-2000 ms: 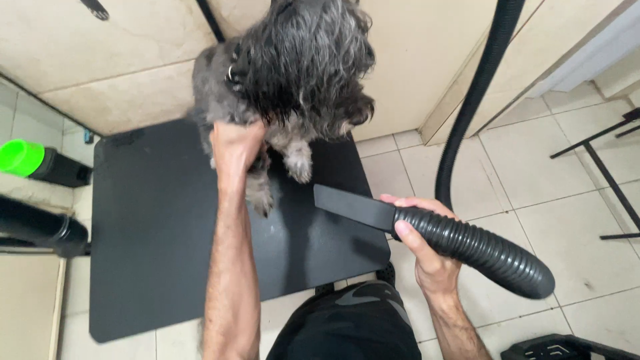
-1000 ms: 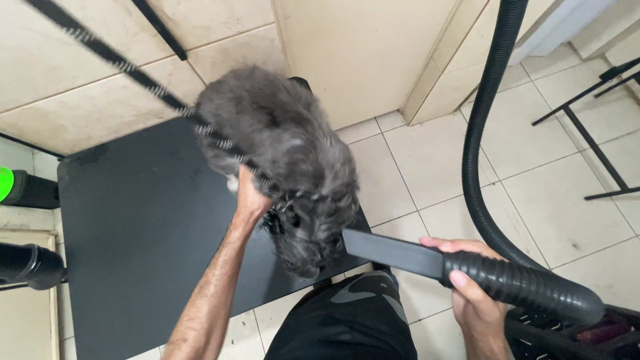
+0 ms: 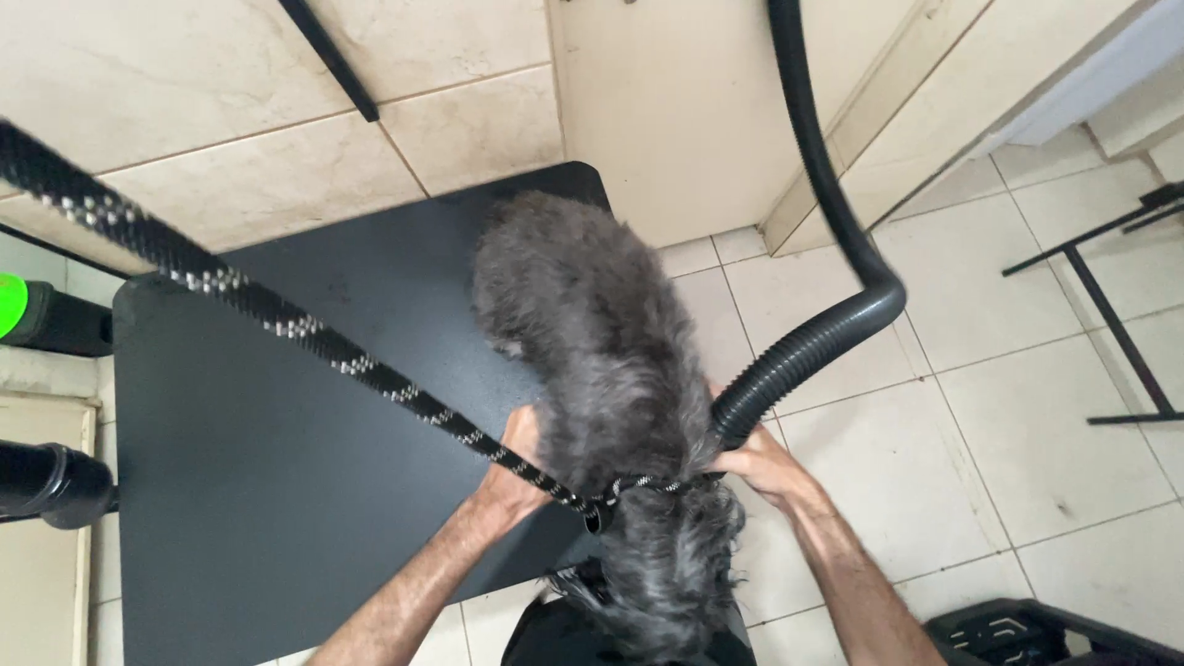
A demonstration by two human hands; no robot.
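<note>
A grey, shaggy dog (image 3: 610, 342) stands on a black grooming table (image 3: 277, 444), its head low against my dark clothing. A black rope lead (image 3: 370, 368) with pale flecks runs from the upper left to a loop round its neck. My left hand (image 3: 518, 467) touches the dog's side near the shoulder, its fingers partly hidden by fur. On the dog's other side my right hand (image 3: 763, 462) holds the end of a black ribbed dryer hose (image 3: 795, 356); the nozzle is hidden behind the dog.
Tiled wall (image 3: 462, 120) and a pale door (image 3: 666, 120) border the table's far side. At the left are black cylindrical parts (image 3: 55, 481) and a black item with a green end (image 3: 55, 314). A black metal frame (image 3: 1110, 314) and a black plastic crate (image 3: 1027, 634) are at the right.
The dog has turned, its head now toward me. My right hand and the hose have moved left to the dog's side; the nozzle, visible before, is now hidden.
</note>
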